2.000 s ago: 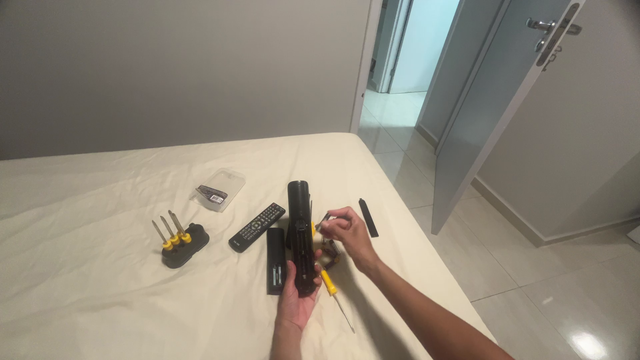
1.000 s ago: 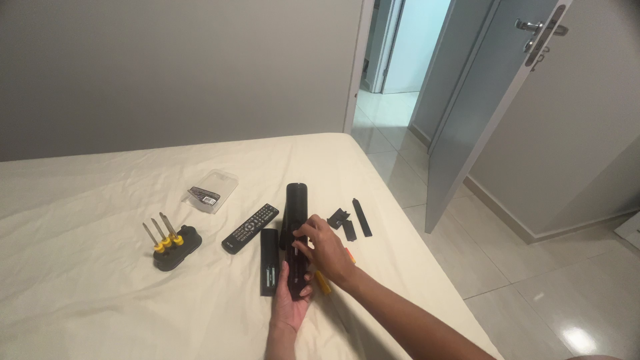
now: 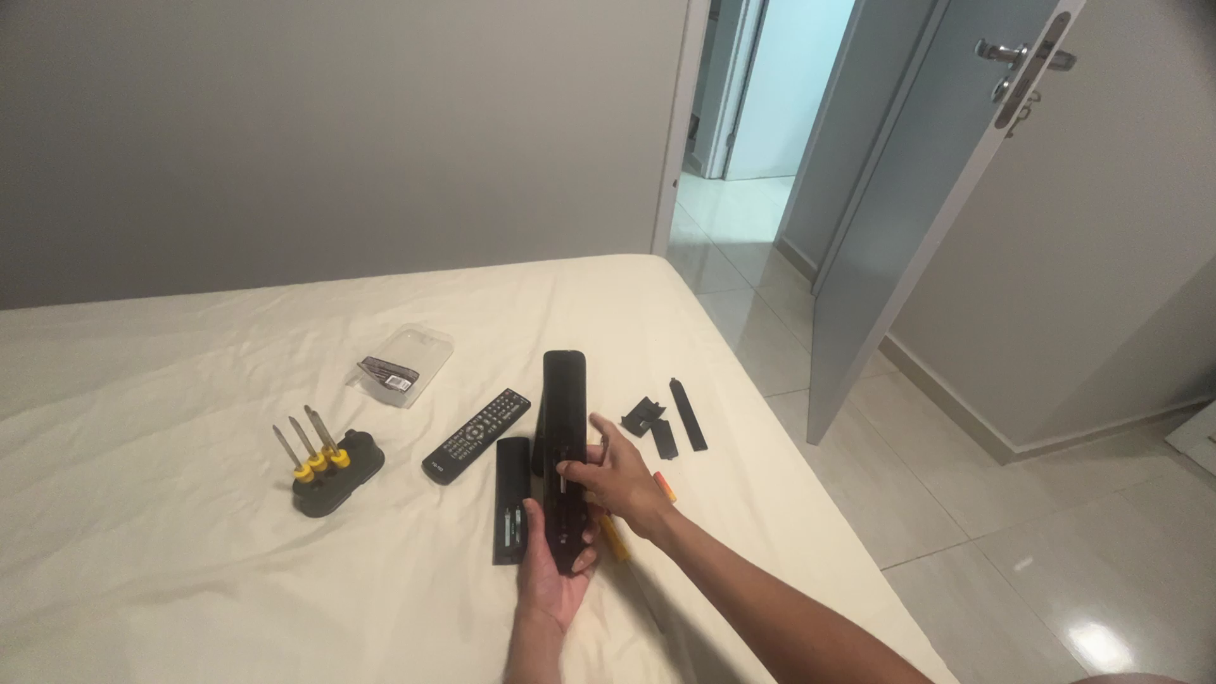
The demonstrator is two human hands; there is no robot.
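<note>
My left hand (image 3: pixel 556 579) grips the lower end of a long black remote-control housing (image 3: pixel 565 399), held upright above the bed. The fingers of my right hand (image 3: pixel 613 475) press on the middle of its face; whether they pinch a small part there cannot be made out. Just left of the housing lies another black shell piece (image 3: pixel 511 475), and beside that a black remote control with buttons (image 3: pixel 477 435). A screwdriver with a yellow handle (image 3: pixel 615 540) lies partly hidden under my right hand. An orange object (image 3: pixel 664 486), possibly a battery, shows by my right wrist.
Small black plastic pieces (image 3: pixel 643 415) and a narrow black strip (image 3: pixel 689 414) lie at the right on the bed sheet (image 3: pixel 190 589). At the left are a dark holder (image 3: pixel 347 475) with several yellow-collared screwdrivers and a clear plastic package (image 3: pixel 408 366). A door (image 3: pixel 883 190) stands beyond the bed.
My right hand has moved from the right side of the housing onto its face. The small black pieces at the right, largely hidden two seconds ago, are now in sight.
</note>
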